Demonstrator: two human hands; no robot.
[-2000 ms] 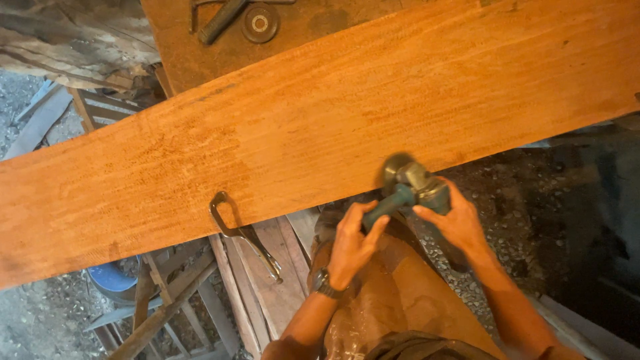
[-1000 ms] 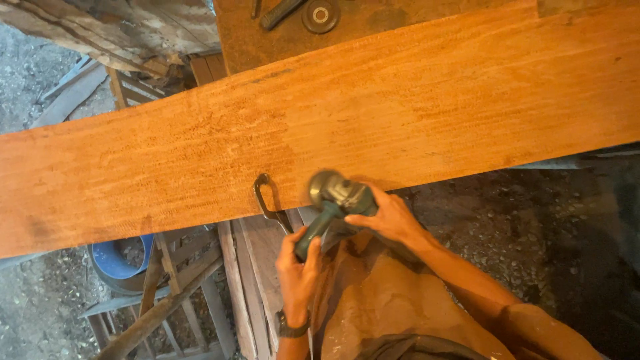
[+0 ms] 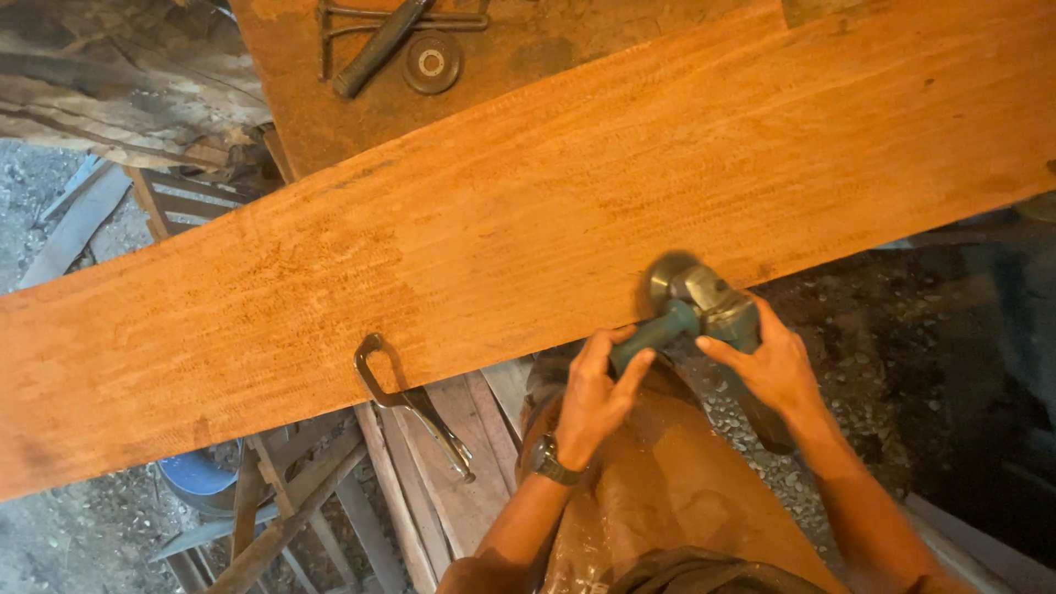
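Note:
An angle grinder (image 3: 718,305) lies across both my hands at the near edge of a long wooden plank (image 3: 511,231). My left hand (image 3: 598,388) is closed around its side handle, and a watch sits on that wrist. My right hand (image 3: 767,355) grips the grinder's body behind the metal gear head. The round disc is blurred and overlaps the plank's near edge; whether it touches the wood, I cannot tell. Left of my hands, a locking C-clamp (image 3: 412,404) bites the same edge, its handles hanging over the side.
Behind the plank, a worktable (image 3: 330,124) holds a spare grinding disc (image 3: 431,63), a dark-handled tool (image 3: 379,49) and a metal frame (image 3: 445,20). Boards (image 3: 445,445), wooden slats and a blue container (image 3: 198,474) are below the near edge.
Along the near edge, the grinder in my hands has gone left towards the clamp, then back to the right. Both hands have kept their hold. The view has shifted too.

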